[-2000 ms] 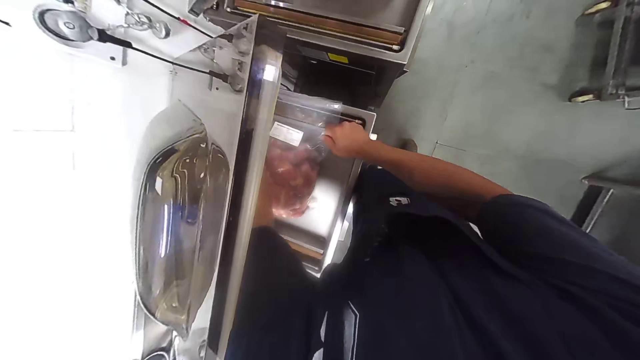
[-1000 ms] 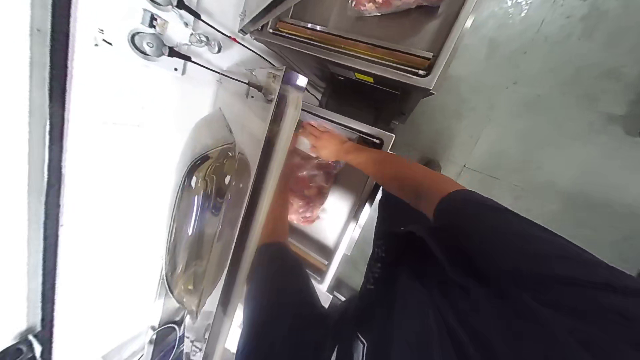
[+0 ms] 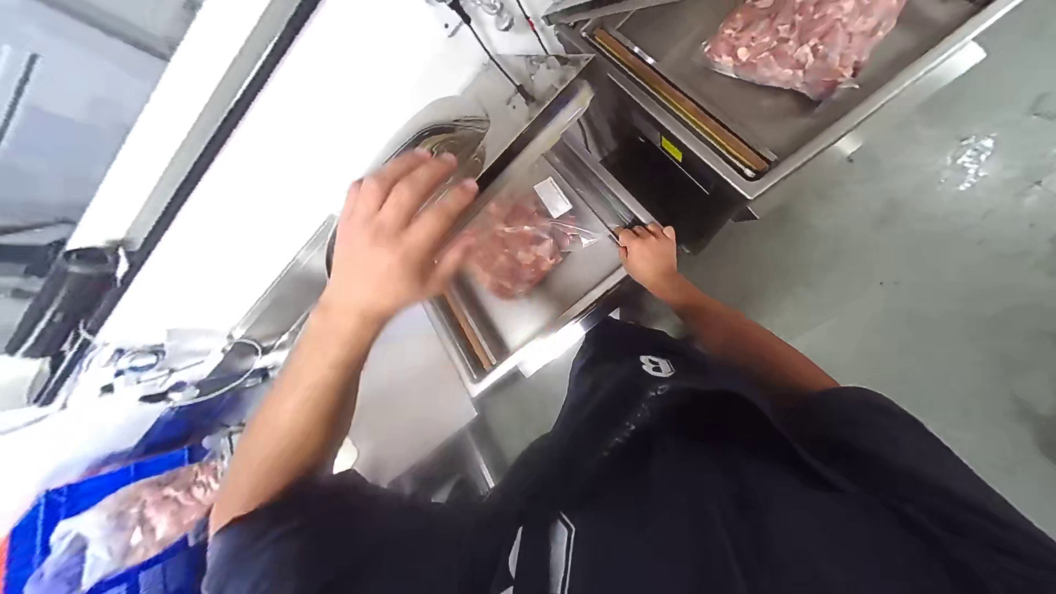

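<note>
My left hand (image 3: 400,235) is raised with fingers spread, near the lifted clear lid (image 3: 536,132) of a vacuum chamber sealer, and holds nothing. Below and to its right, a clear plastic bag of raw meat pieces (image 3: 516,252) with a white label (image 3: 553,197) lies in the steel chamber (image 3: 569,293). My right hand (image 3: 649,254) rests on the chamber's right rim with its fingers curled over the edge. Whether those fingers grip the rim or the bag's edge I cannot tell.
A second sealer chamber (image 3: 701,107) at the upper right holds another bag of raw meat (image 3: 804,41). At the lower left, a blue crate (image 3: 49,503) contains bagged meat (image 3: 157,511). Cables (image 3: 239,363) lie on the left, and grey floor (image 3: 924,297) shows on the right.
My left hand has come up out of the chamber area. My right hand has moved from the bag to the chamber's rim. The view has swung, showing the crate and more of the second sealer.
</note>
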